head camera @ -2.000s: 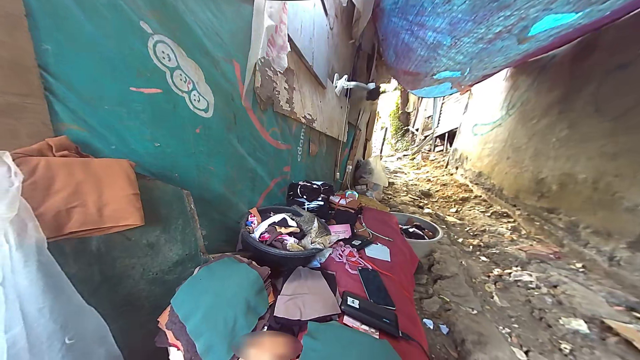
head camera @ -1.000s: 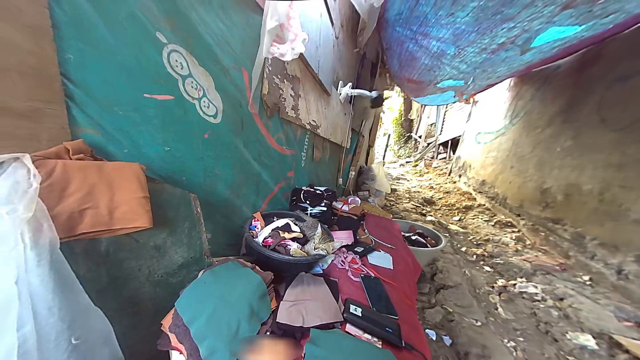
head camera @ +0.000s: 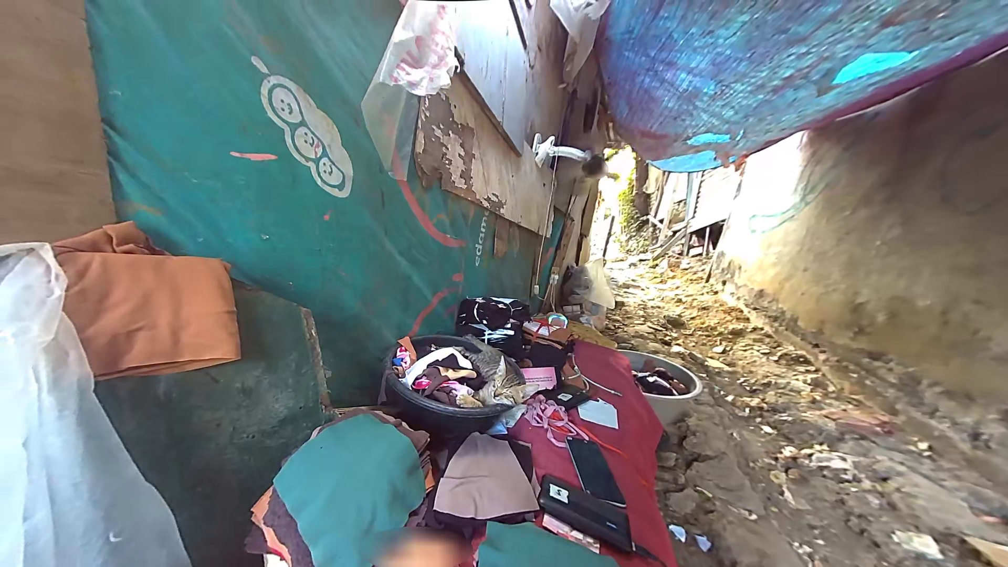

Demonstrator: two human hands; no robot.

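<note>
Neither of my hands can be made out. A blurred, skin-toned patch [head camera: 421, 547] shows at the bottom edge; what it is, I cannot tell. Left of it lies a rounded teal cloth piece [head camera: 350, 480] on a stack of cut fabric, and right of it another teal piece [head camera: 535, 547]. A mauve-brown cloth piece [head camera: 486, 478] rests between them and a black tub [head camera: 441, 417]. Cloth scraps fill that tub, and a tabby cat [head camera: 504, 386] lies curled on them. On the red cloth [head camera: 634, 441] are a dark smartphone [head camera: 594, 471], a black rectangular case [head camera: 584, 512] and pink ribbon strips [head camera: 555, 420].
A grey basin [head camera: 673, 405] with dark cloth stands beside the red cloth. Folded orange-brown fabric [head camera: 153, 307] hangs over a dark board at left, near white translucent sheeting [head camera: 71, 441]. A rough dirt path [head camera: 764, 441] runs along a wall; a blue tarp [head camera: 748, 71] sags overhead.
</note>
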